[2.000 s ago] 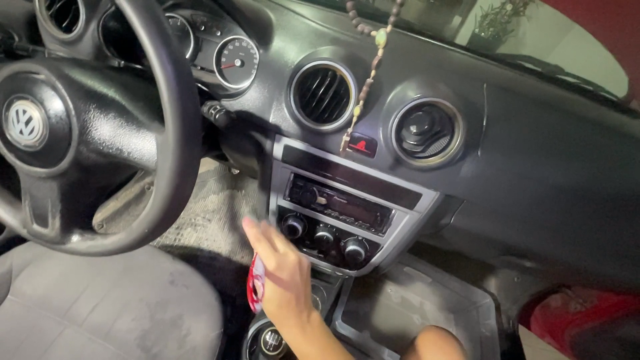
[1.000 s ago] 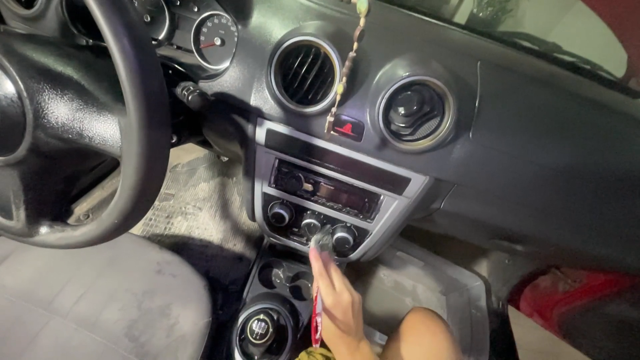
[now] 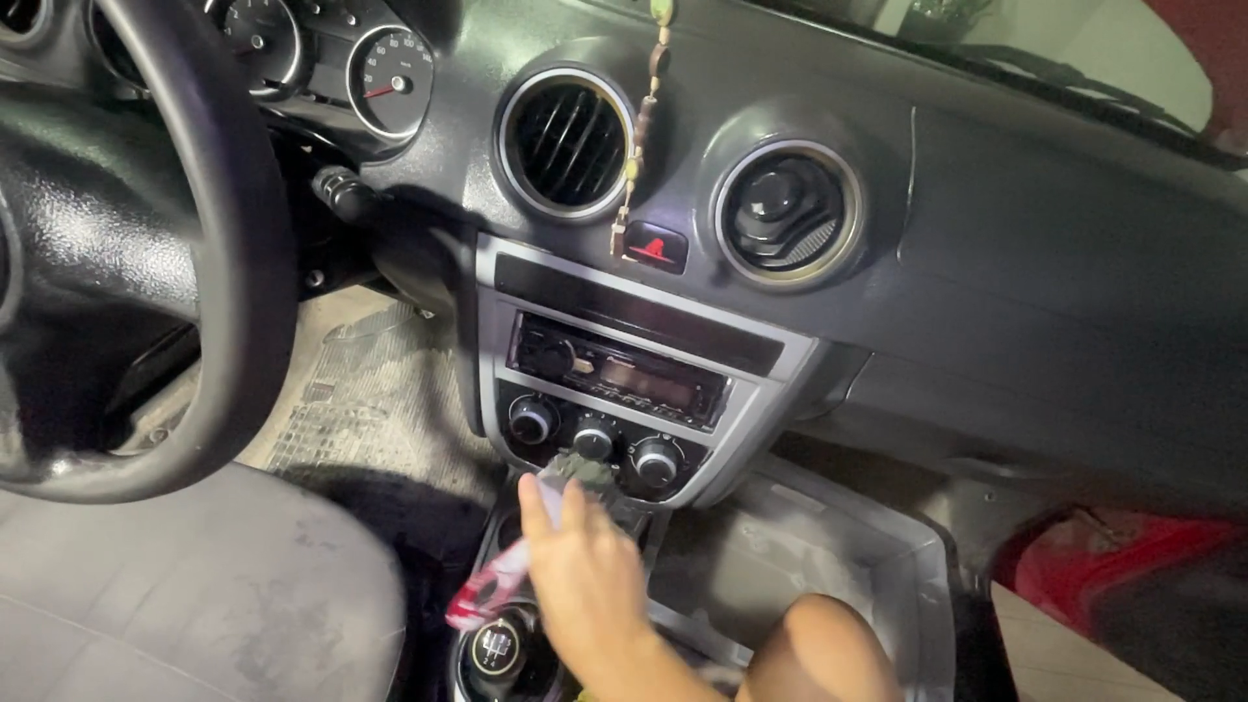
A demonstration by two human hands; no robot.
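Note:
My right hand [image 3: 585, 565] grips a brush with a red and white handle [image 3: 492, 585], blurred by motion. Its dark greenish bristles [image 3: 585, 473] are at the lower edge of the climate control panel, just below the middle round knob [image 3: 593, 439]. The left knob [image 3: 533, 419] and right knob [image 3: 655, 462] sit on either side. Above them is the car radio [image 3: 619, 370] in its grey trim. Below my hand, to the left, stands the gear knob [image 3: 495, 646]. My left hand is out of view.
A steering wheel [image 3: 244, 292] and a grey seat [image 3: 195, 585] are at left. A string of beads [image 3: 639, 146] hangs before the round air vents. At lower right, a bare knee [image 3: 819, 643] is beside a grey plastic tray [image 3: 916, 585] in the footwell.
My right hand has stayed around the lower console, and the brush handle now slants down to the left. The view has shifted, with less of the steering wheel showing than two seconds ago.

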